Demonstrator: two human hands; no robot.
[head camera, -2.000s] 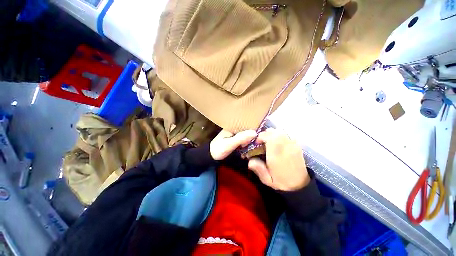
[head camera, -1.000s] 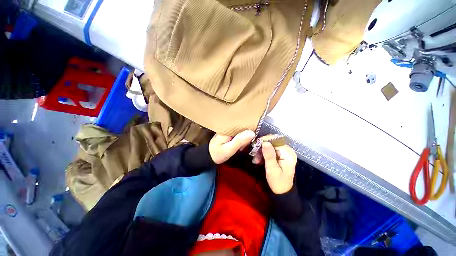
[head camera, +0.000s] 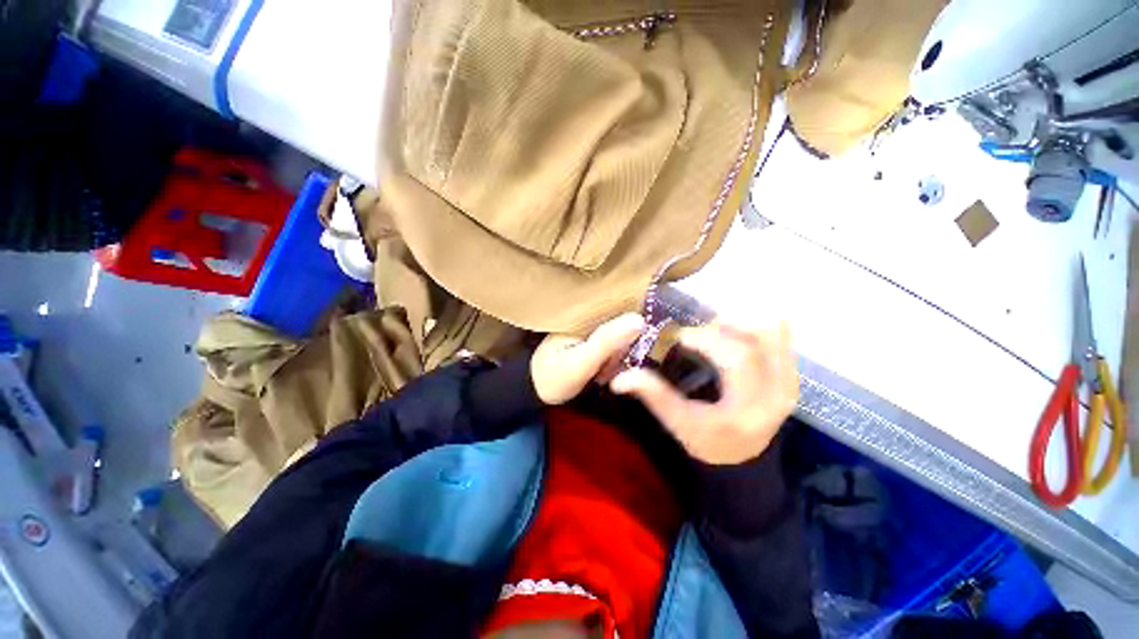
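The tan ribbed jacket body (head camera: 537, 162) lies over the table and hangs over its front edge, with a patch pocket on its face. The front zipper (head camera: 737, 162) runs down its right edge to my hands. My left hand (head camera: 587, 358) pinches the jacket's lower corner at the zipper end. My right hand (head camera: 731, 390) is just right of it, thumb and fingers curled at the zipper end and a small tan strip. The fingertips partly hide the zipper end. A shorter pocket zipper (head camera: 625, 25) shows at the top.
The white machine head (head camera: 999, 50) is at the upper right, with a brown cloth scrap (head camera: 977, 224) below it. Red and yellow-handled scissors (head camera: 1082, 424) lie at the right. A ruler strip (head camera: 899, 437) edges the table. A red crate (head camera: 206, 225) and tan garments (head camera: 287, 387) are at the left.
My right hand has opened somewhat from its earlier pinch and turned, its thumb now nearer my left fingers. The jacket's lower part has shifted slightly right and folded near the zipper end.
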